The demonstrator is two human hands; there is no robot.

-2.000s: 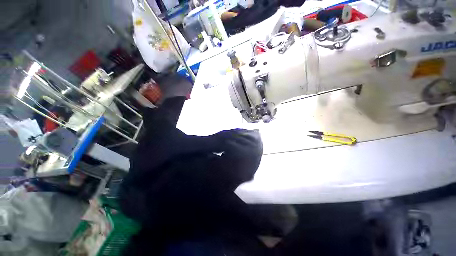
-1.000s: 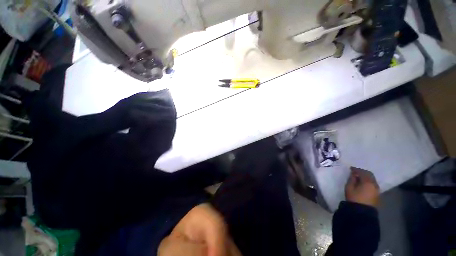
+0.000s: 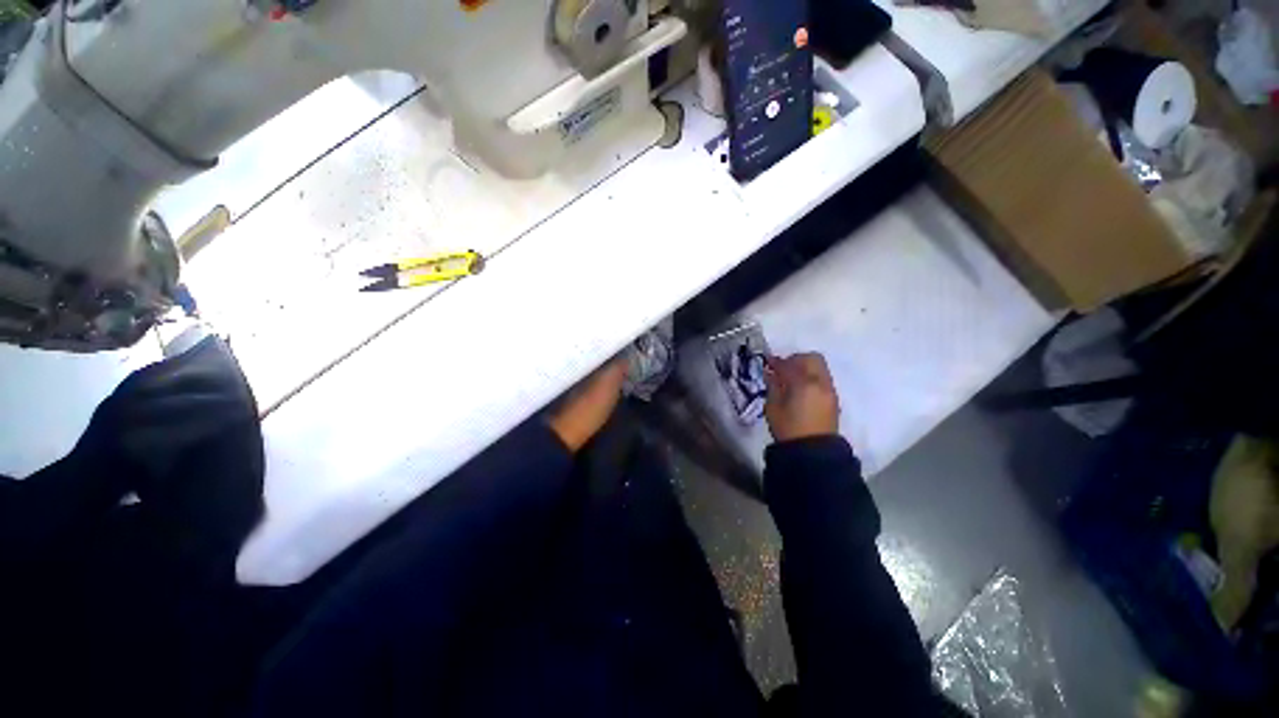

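Observation:
My right hand (image 3: 804,397) is at the clear packet with dark bits (image 3: 741,372), fingertips on its right edge, on the pale surface below the table. My left hand (image 3: 591,407) is at the table's front edge beside a crumpled clear bag (image 3: 648,361); its fingers are partly hidden, so its grip cannot be told. The black garment (image 3: 183,435) lies at the left, one end under the needle area of the white sewing machine (image 3: 302,42). Yellow thread snips (image 3: 435,268) lie on the table right of the needle.
A phone (image 3: 769,87) stands at the table's right part. A cardboard box (image 3: 1066,190) and a white-ended spool (image 3: 1163,105) are at the upper right. A clear plastic bag (image 3: 1003,652) lies on the floor at the lower right. A dark blue bag or cloth (image 3: 1150,519) is at the right.
The view has swung right. My right hand has moved left onto the packet. My left hand has moved from over the lap to the crumpled bag at the table's edge.

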